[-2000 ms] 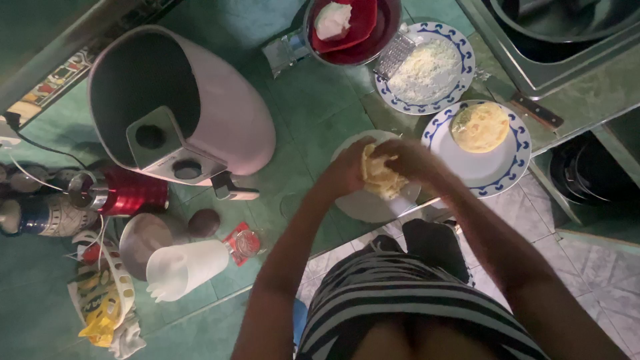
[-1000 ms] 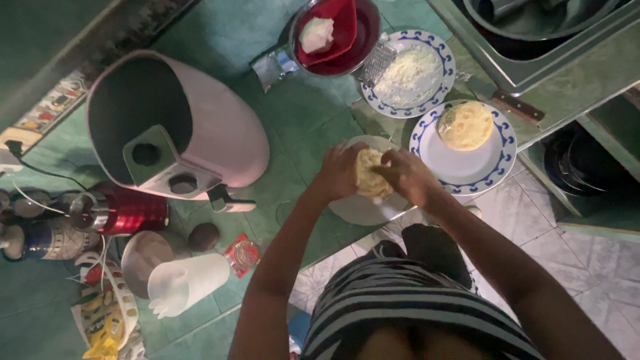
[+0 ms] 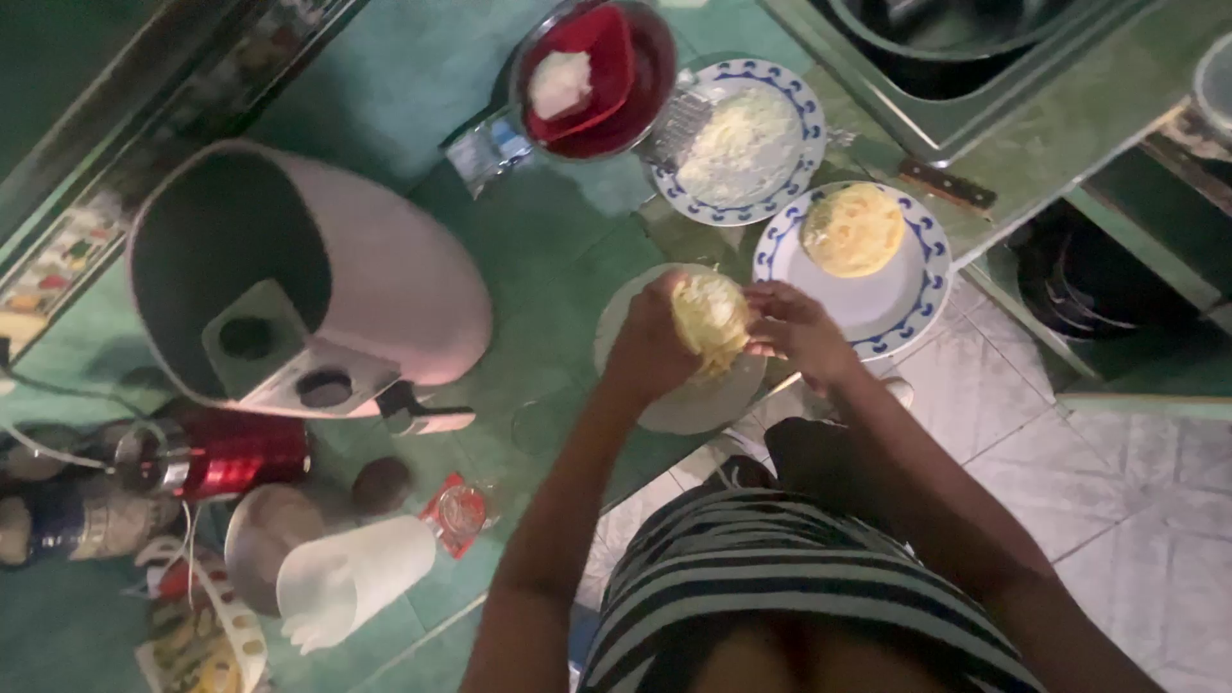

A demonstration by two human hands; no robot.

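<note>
My left hand (image 3: pixel 656 337) holds a piece of pale yellow dough (image 3: pixel 710 313) with white crumbly stuff, likely grated cheese, on top. The fingers of my right hand (image 3: pixel 794 332) touch the dough's right edge. Both hands are above a white plate (image 3: pixel 688 409) at the counter's edge. Up and to the right, a round flat dough cake (image 3: pixel 854 231) lies on a blue-rimmed plate (image 3: pixel 866 322). Behind it, another blue-rimmed plate (image 3: pixel 808 96) bears a white grated heap (image 3: pixel 741 144), with a metal grater (image 3: pixel 681 125) leaning on its left side.
A red bowl (image 3: pixel 659 58) with a white lump stands at the back. The knife (image 3: pixel 948 185) lies near the stove (image 3: pixel 938 135). On the left are a pink air fryer (image 3: pixel 414 260), a red metallic container (image 3: pixel 245 452), a translucent pitcher (image 3: pixel 361 577) and a red packet (image 3: pixel 460 515).
White crumbly stuff now shows on top of the dough, where it was not visible before. My right hand's fingers have shifted from over the dough to its right edge.
</note>
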